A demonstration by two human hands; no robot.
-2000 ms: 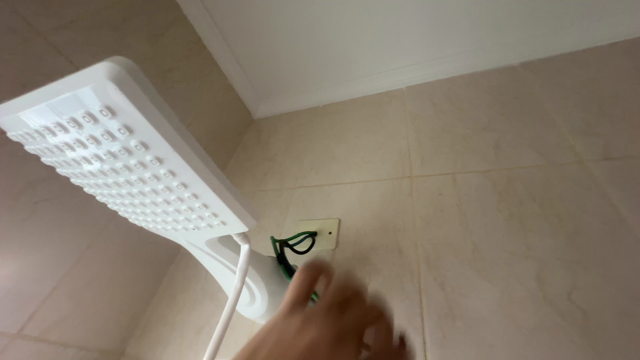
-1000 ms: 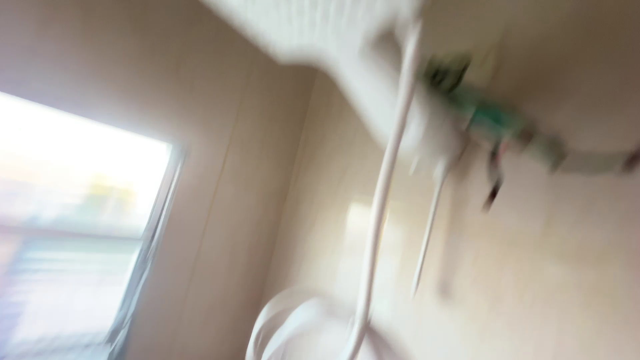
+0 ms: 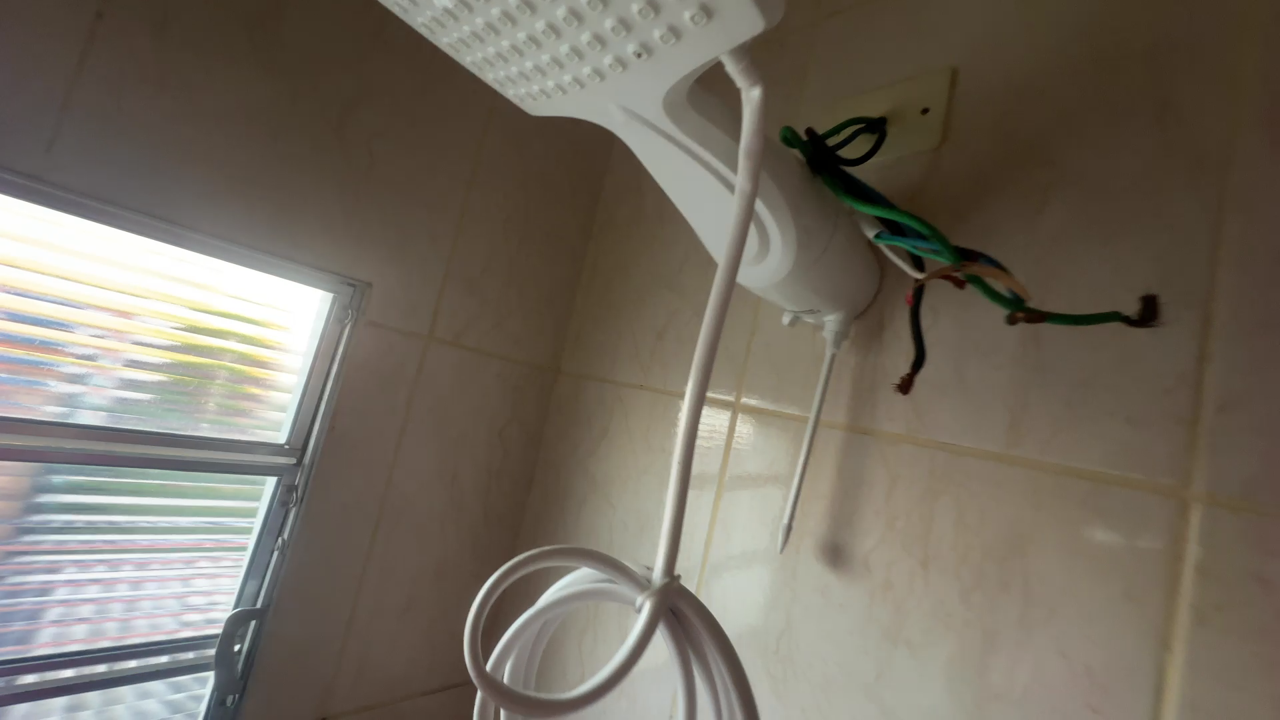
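Observation:
Neither of my hands is in view. A white electric shower head [image 3: 800, 240] is mounted at the tiled wall, its square nozzle plate [image 3: 600, 45] at the top. From it a white hose [image 3: 712, 320] hangs down to a tied coil [image 3: 560, 700]. A thin white rod [image 3: 808, 450] points down from the underside of the body. Beside the body, twisted green, black and other wires [image 3: 930, 245] come out by a cream wall plate [image 3: 925, 110]. Several wire ends show bare copper strands, and the green one [image 3: 1085, 318] reaches farthest right.
A metal-framed window [image 3: 300, 450] with ridged glass panes and a latch [image 3: 232, 650] is at the left. Beige wall tiles [image 3: 1000, 590] with light grout lines surround the shower and meet at a corner behind it.
A hand near the wires two seconds ago is out of view now. The view has swung down and left, bringing in the window and the hose coil.

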